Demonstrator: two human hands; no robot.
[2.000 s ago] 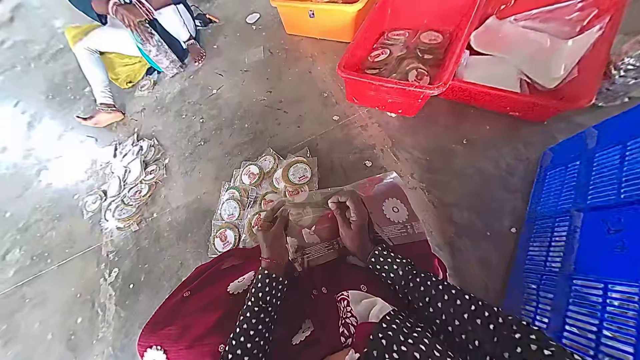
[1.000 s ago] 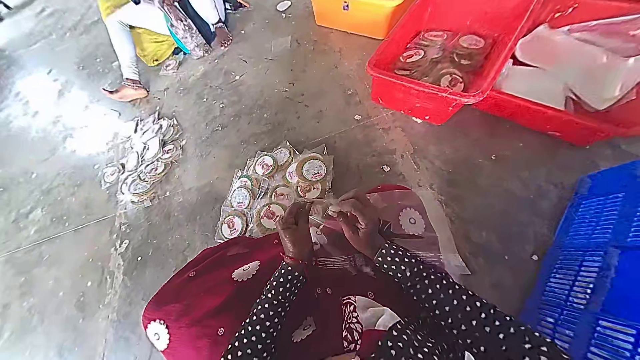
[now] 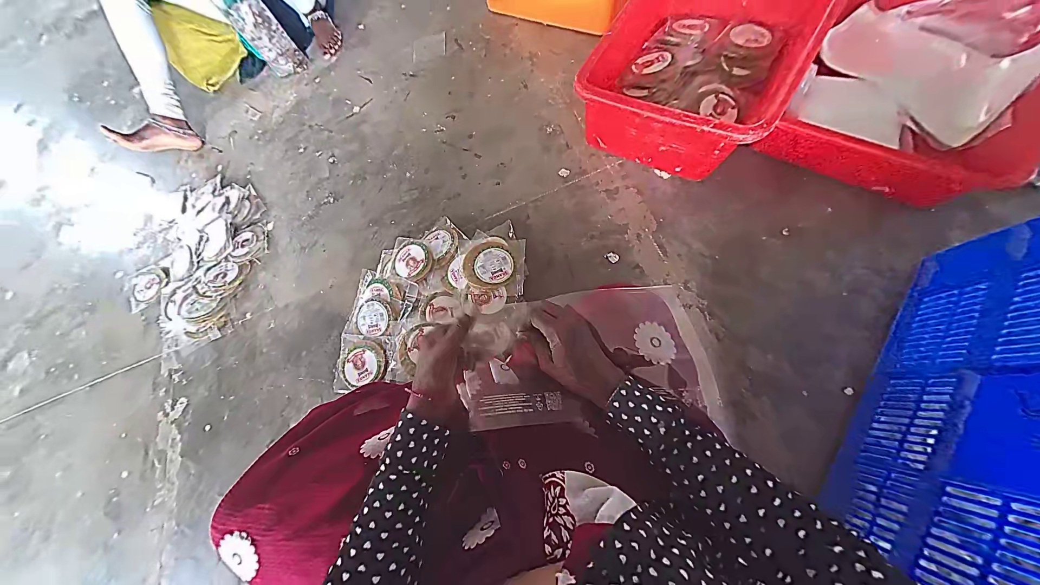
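Observation:
A clear plastic bag with print (image 3: pixel 520 406) lies over my lap, its edge between my two hands. My left hand (image 3: pixel 439 366) pinches the bag's left side, close to a pile of round labelled discs in small clear packets (image 3: pixel 374 317) on the floor. My right hand (image 3: pixel 569 349) grips the same edge a little to the right, fingers bent over the film. The bag spreads to the right over my maroon flowered cloth (image 3: pixel 325 479). Whether anything is inside the bag cannot be made out.
Another pile of packets (image 3: pixel 211 268) lies on the floor at left, below a seated person's foot (image 3: pixel 154 134). At upper right are a red tub (image 3: pixel 650 142) with more packets and a red tub (image 3: pixel 877 175) holding plastic sheets. An orange crate (image 3: pixel 561 12) and blue crates (image 3: pixel 934 390) stand nearby.
The view has shifted somewhat. Both hands keep hold of the clear bag at its edge, and its printed part now shows below them. The piles on the floor look unchanged.

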